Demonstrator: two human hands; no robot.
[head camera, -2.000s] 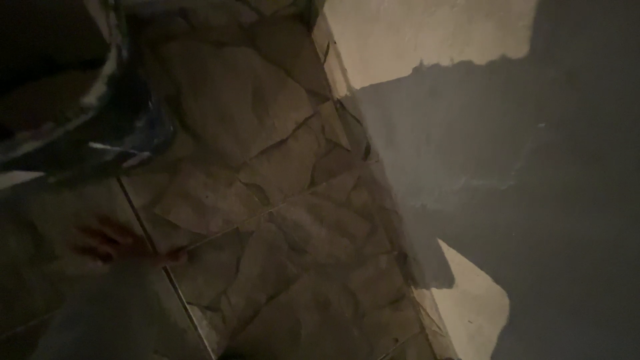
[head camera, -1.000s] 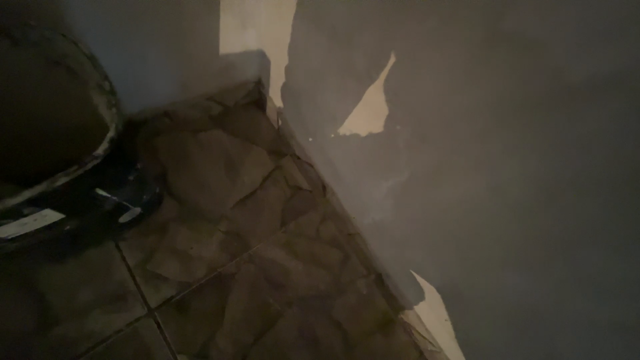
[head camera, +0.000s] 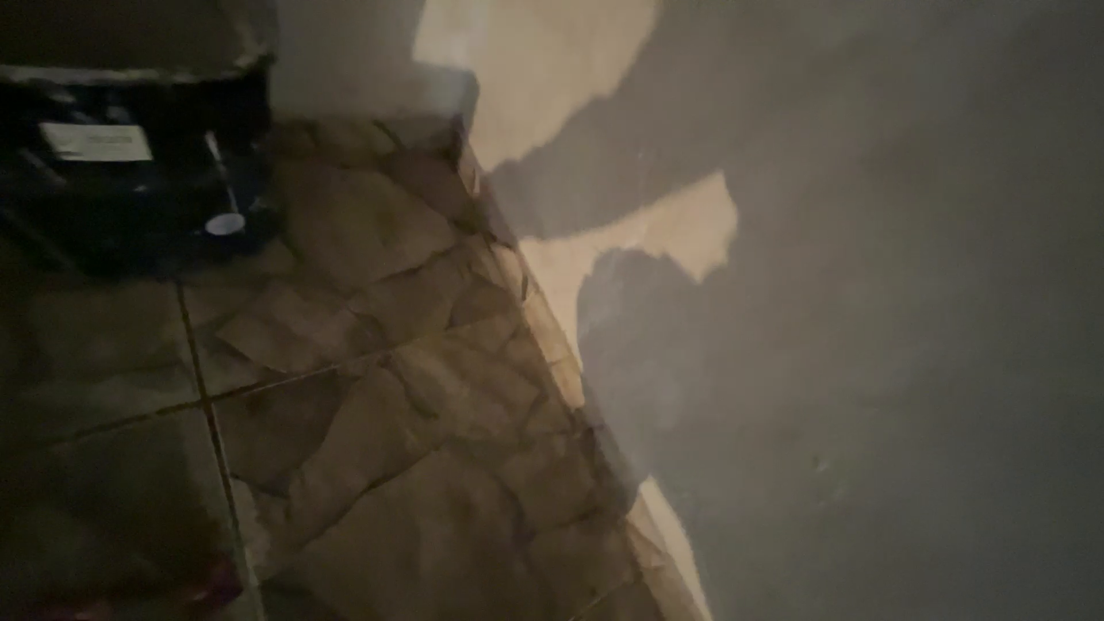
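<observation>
At the bottom left edge, dim reddish, blurred shapes look like the fingertips of my left hand (head camera: 211, 585); most of it is cut off, and whether it holds anything cannot be told. My right hand is out of view. Above, at the upper left, a dark bucket (head camera: 172, 185) with a crusted pale rim stands on the tiled floor (head camera: 379, 483). It has a pale label and a whitish smear on its side. To the right rises a grey wall (head camera: 862, 345) with bright, jagged patches of light or bare surface along its lower part.
A narrow tile skirting (head camera: 552, 345) runs along the foot of the wall to a corner (head camera: 461, 129) at the upper middle. Dark grout lines (head camera: 205, 401) cross at the left. The scene is dim, with large shadows on the wall.
Two seconds ago a hand with spread fingers showed over the floor at the left; it was gone a second later, and only faint reddish shapes show now. The bright wall patches have changed shape.
</observation>
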